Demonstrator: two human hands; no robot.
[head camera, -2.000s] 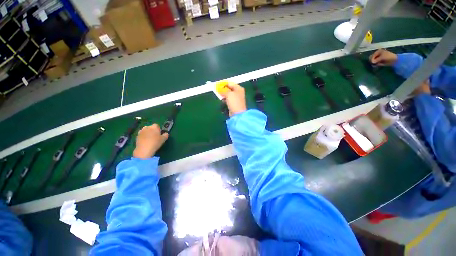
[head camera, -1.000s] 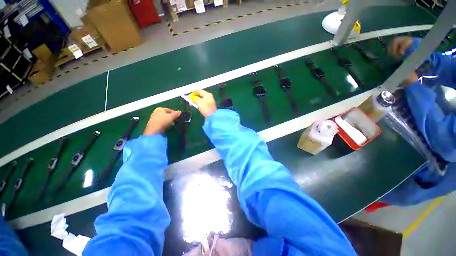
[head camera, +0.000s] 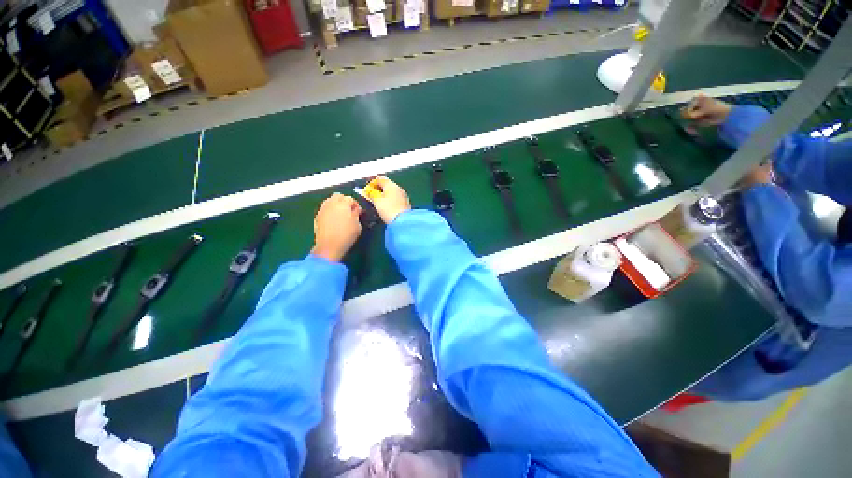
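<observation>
Smartwatches lie in a spaced row across the green conveyor belt (head camera: 304, 219). My left hand (head camera: 337, 226) is at a dark smartwatch (head camera: 370, 218) on the belt, its fingertips at the watch's left side. My right hand (head camera: 389, 199) is just right of it, holding a small yellow tool (head camera: 376, 188) with a white tip over the strap's far end. The two hands nearly touch. The left fingers hide part of the watch, and their exact grip cannot be told. Another smartwatch (head camera: 444, 199) lies to the right of my hands, and one (head camera: 242, 261) lies to their left.
A white rail (head camera: 374, 302) runs under my forearms. White tissues (head camera: 123, 456) lie at the bench's left. A white bottle or roll (head camera: 598, 259) in a carton stands beside a red tray (head camera: 645, 285). At right is another person's hand (head camera: 707, 110) over the belt. Glare covers the bench before me.
My right hand moved left from its earlier place, and my left hand moved right beside it. The watches near my hands have shifted a little to the right since one second ago.
</observation>
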